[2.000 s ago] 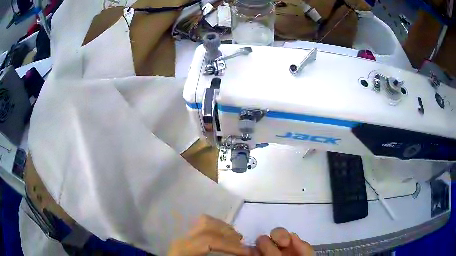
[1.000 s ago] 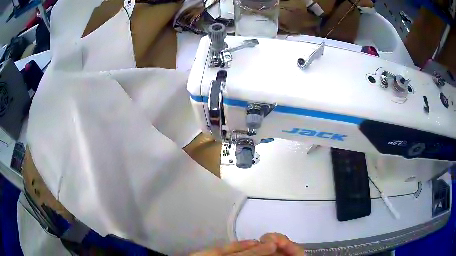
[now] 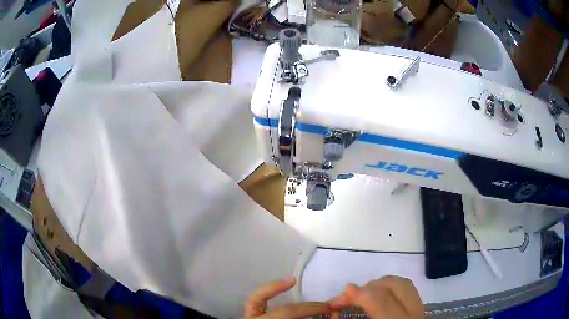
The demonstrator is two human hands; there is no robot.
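The large pale panel (image 3: 156, 205) lies over the left of the sewing table, its lower right corner reaching the front edge. A brown shell panel (image 3: 267, 187) shows from under it beside the needle area. My left hand (image 3: 277, 303) is at the bottom edge of the picture, partly cut off, by the panel's corner. Its thumb and a finger are apart. My right hand (image 3: 388, 300) is just right of it, fingers bent, fingertips meeting the left hand's finger. Whether either hand pinches anything is too small and blurred to tell. The presser foot area (image 3: 317, 190) is beyond the hands.
The white JACK sewing machine head (image 3: 374, 118) spans the centre and right. A flat black rectangle (image 3: 443, 233) and a slim pale stick (image 3: 483, 251) lie under its arm. A clear jar (image 3: 334, 23) and brown fabric (image 3: 203, 47) are behind. A greyish strip runs along the front edge.
The whole view has shifted, so the machine and panel appear farther right. My hands show more than one second ago; the left thumb is now raised apart. The panel lies about as before.
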